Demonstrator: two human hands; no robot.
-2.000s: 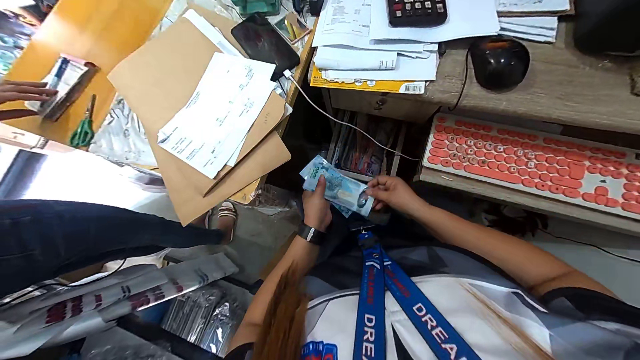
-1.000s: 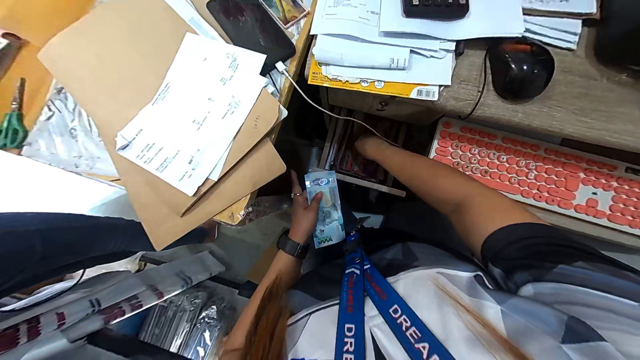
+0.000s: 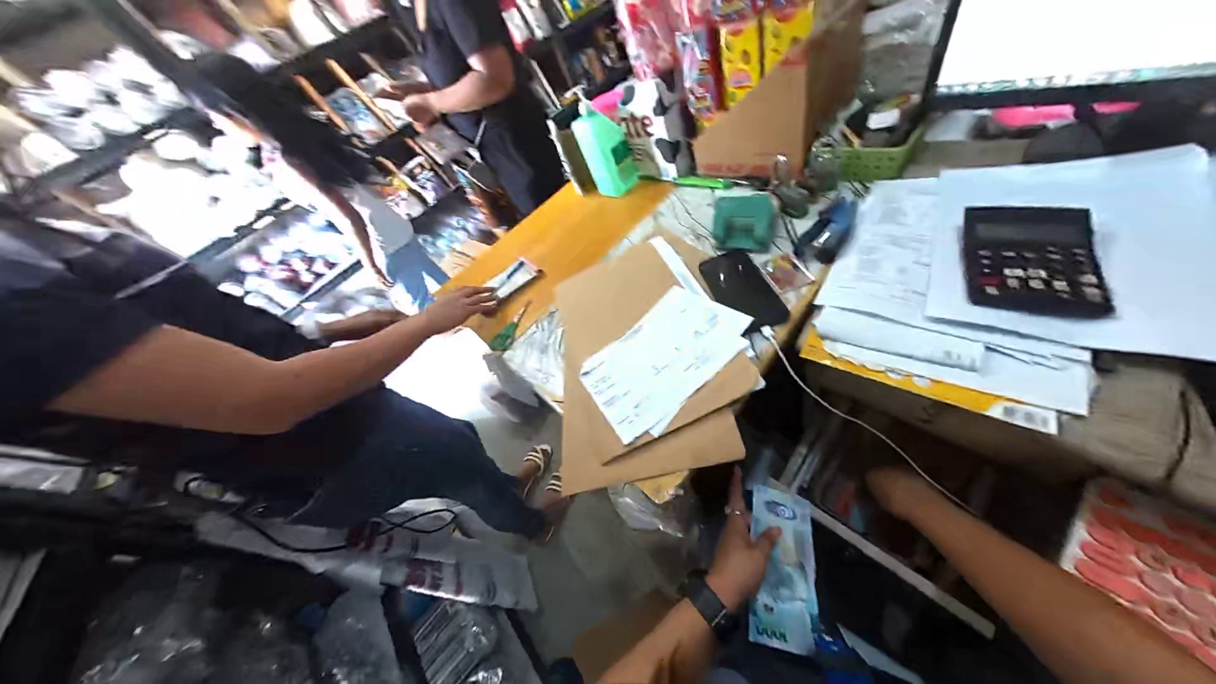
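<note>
My left hand, with a dark watch on its wrist, grips blue banknotes under its thumb at the lower middle of the view. To its right, my right hand reaches into an open drawer below the desk; its fingers are hidden, so what they touch cannot be told. A white cable runs across above that hand to a black phone. Brown envelopes with printed papers on top lie above my left hand.
A calculator rests on papers at right, above a red-keyed keyboard. A seated person's hand is on the yellow table, near green scissors. A green bottle stands behind; two more people are farther back.
My right hand has left the banknotes and gone into the drawer, while my left hand still holds them. The view has swung up and left, bringing in the people and shelves.
</note>
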